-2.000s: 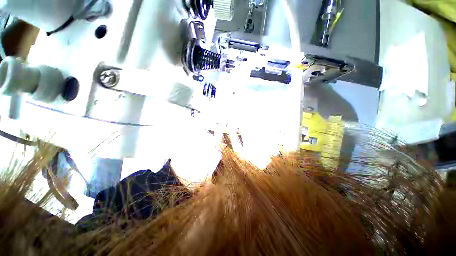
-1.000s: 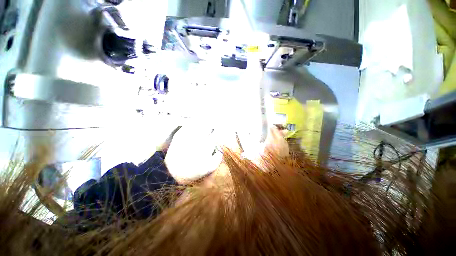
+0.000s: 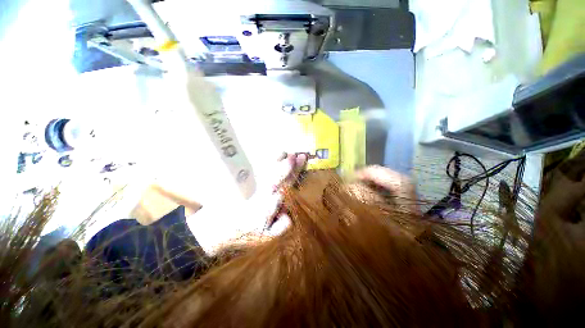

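My left hand (image 3: 240,227) is overexposed, with fingertips beside the yellow-marked machine guide (image 3: 326,142). My right hand (image 3: 388,184) is just right of the guide, partly behind hair. A small brown surface (image 3: 319,183), possibly the bag panel, shows between my hands; hair hides most of it. A tan piece (image 3: 157,202) shows left of my left hand. I cannot tell what either hand grips. The white tube with printed marks (image 3: 221,144) slants down toward my left hand. The needle area is washed out by glare.
Metal plates of the sewing machine (image 3: 285,45) are at the top. The control screen (image 3: 555,106) juts in at the right. A black cord (image 3: 471,176) lies looped below it. White material (image 3: 452,25) and yellow pieces (image 3: 568,41) are at upper right. Hair covers the bottom.
The view has shifted right, so the machine parts and guide sit further left. The printed tube now shows clearly. My right hand has come into clearer view right of the guide.
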